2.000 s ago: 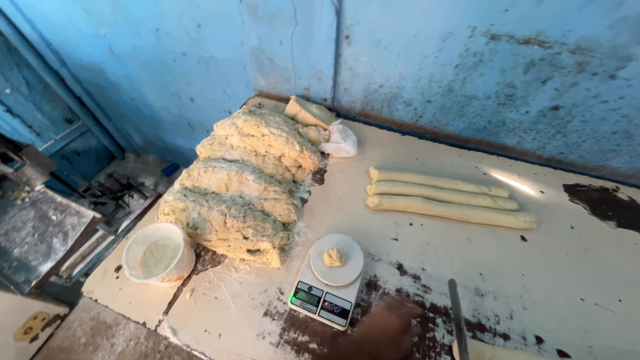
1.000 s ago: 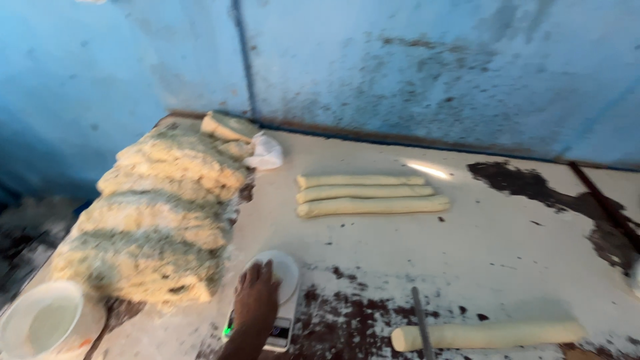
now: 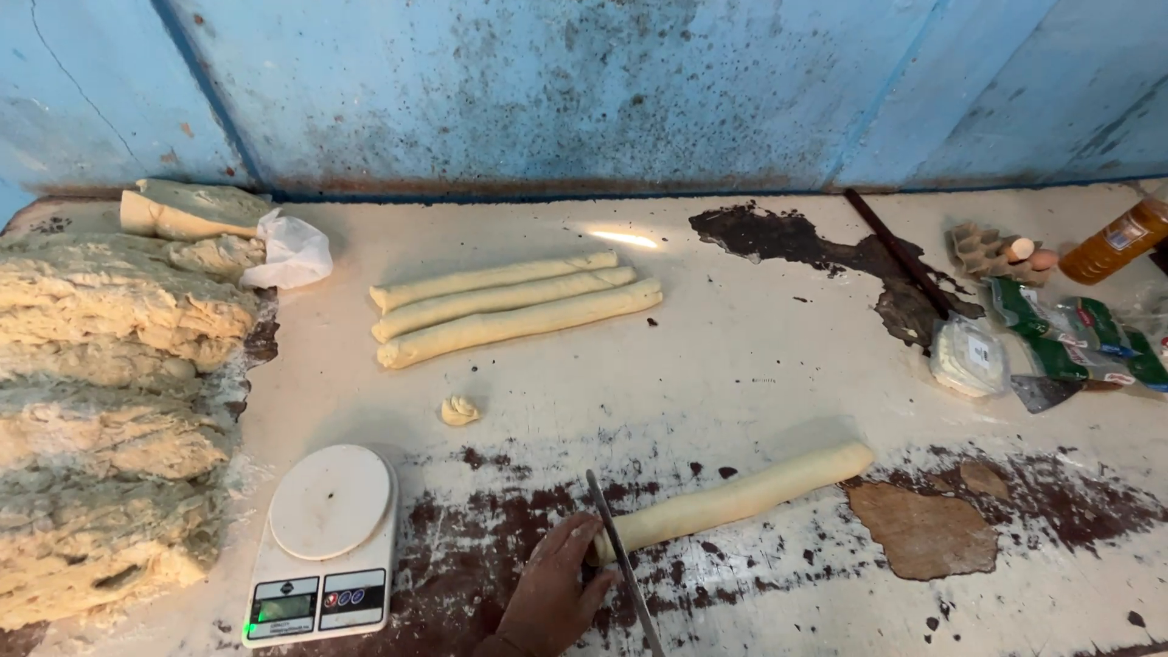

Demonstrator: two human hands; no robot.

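Note:
My left hand is at the near end of a dough roll, its fingers around the roll's left end. A long knife blade lies across the roll right beside my fingertips; its handle is below the frame, and my right hand is out of view. To the left stands a white digital kitchen scale with a bare round plate. A small lump of dough rests on the table above and right of the scale. Three dough rolls lie side by side farther back.
Large floured dough masses fill the left side, with a plastic bag behind. At the right are an egg carton, a bottle, green packets, a clear tub and a dark rod. The tabletop is peeling.
The small dough lump, on the scale two seconds ago, now lies on the table. My left hand has moved from the scale to the dough roll's end. The view has swung right.

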